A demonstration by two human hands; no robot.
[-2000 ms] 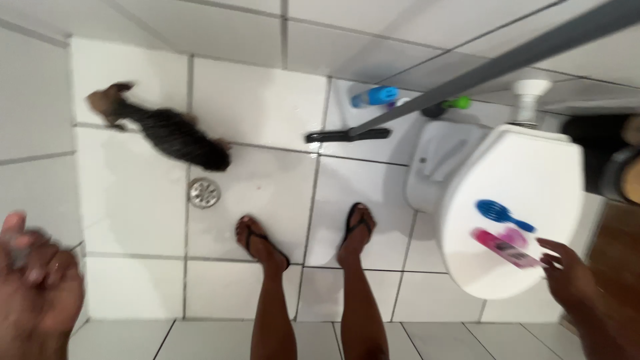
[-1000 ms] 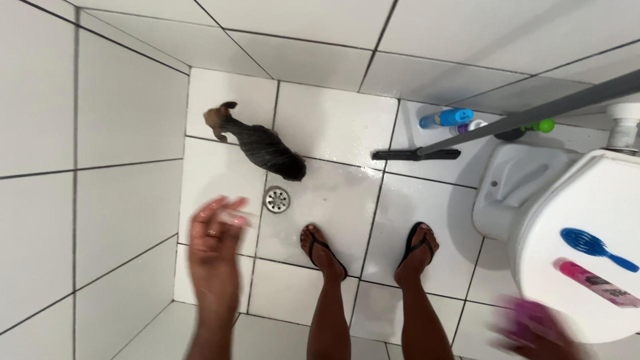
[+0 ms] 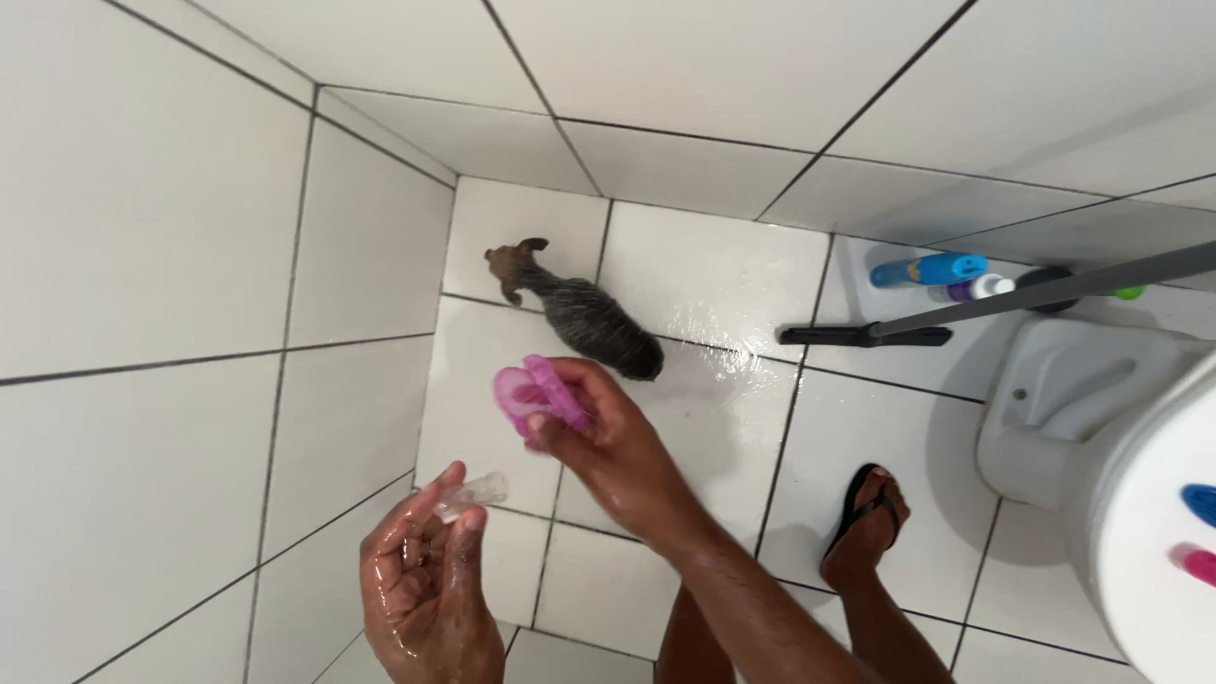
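My left hand, wet, pinches a small clear plastic piece between thumb and fingertips. Up and to its right, my right hand grips a pink translucent plastic object, perhaps a case or brush; its exact kind is unclear. The hands are apart. Beyond them a small wet dog with a dark back and brown head stands on the tiled floor, its head toward the wall corner. The floor drain does not show in this view.
A squeegee with a grey handle lies across the right side. Near the wall stand or lie a blue bottle and a white-and-purple bottle. The toilet is at right, with a blue brush and pink item on its lid.
My right hand has come from the toilet lid to the middle with the pink object, which lay on the lid earlier. The view has shifted left.
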